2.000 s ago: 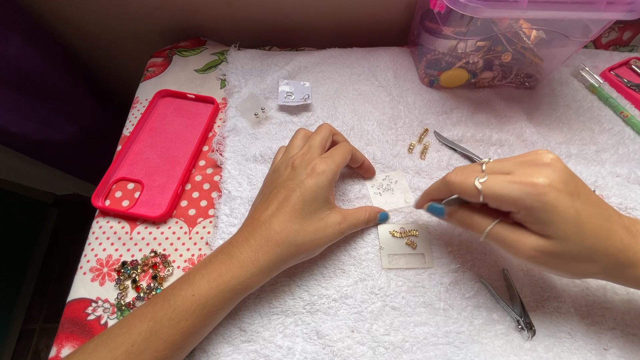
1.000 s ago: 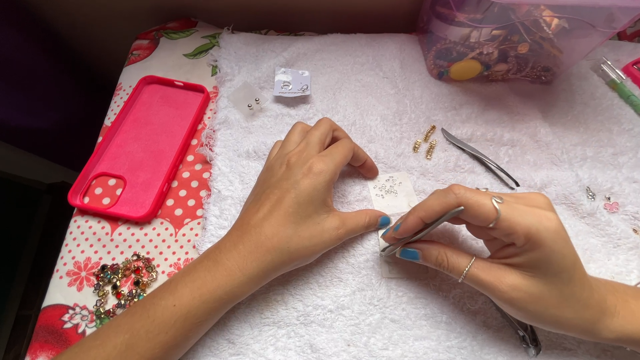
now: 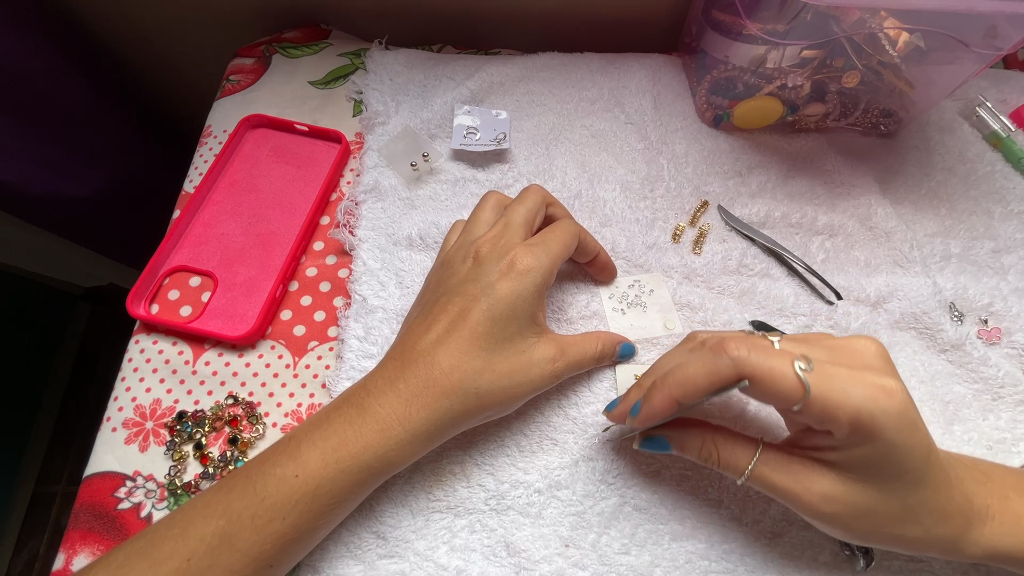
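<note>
My left hand (image 3: 504,312) rests on the white towel (image 3: 560,104), index fingertip and thumb by the edge of a small white card (image 3: 640,324) that carries several tiny clear stones (image 3: 634,298). It holds nothing that I can see. My right hand (image 3: 768,424) grips metal tweezers (image 3: 680,410), tips pointing left over the towel, with a tiny clear piece at or just below them. Under the right fingers a second white card (image 3: 628,376) with gold pieces is mostly hidden. Behind the hands lie several gold-coloured bead strips (image 3: 699,238) and another pair of tweezers (image 3: 780,254).
A pink phone case (image 3: 240,228) and a multicoloured jewelled chain (image 3: 212,440) lie left on the patterned tablecloth. Two earring cards (image 3: 480,128) are at the back. A translucent jewellery box (image 3: 808,72) stands back right. Small charms (image 3: 989,330) lie right; a metal tool (image 3: 858,554) shows below my right hand.
My right hand has come down and left with the tweezers, first over the lower card, now with the tips just past its left side. My left hand has stayed by the upper card.
</note>
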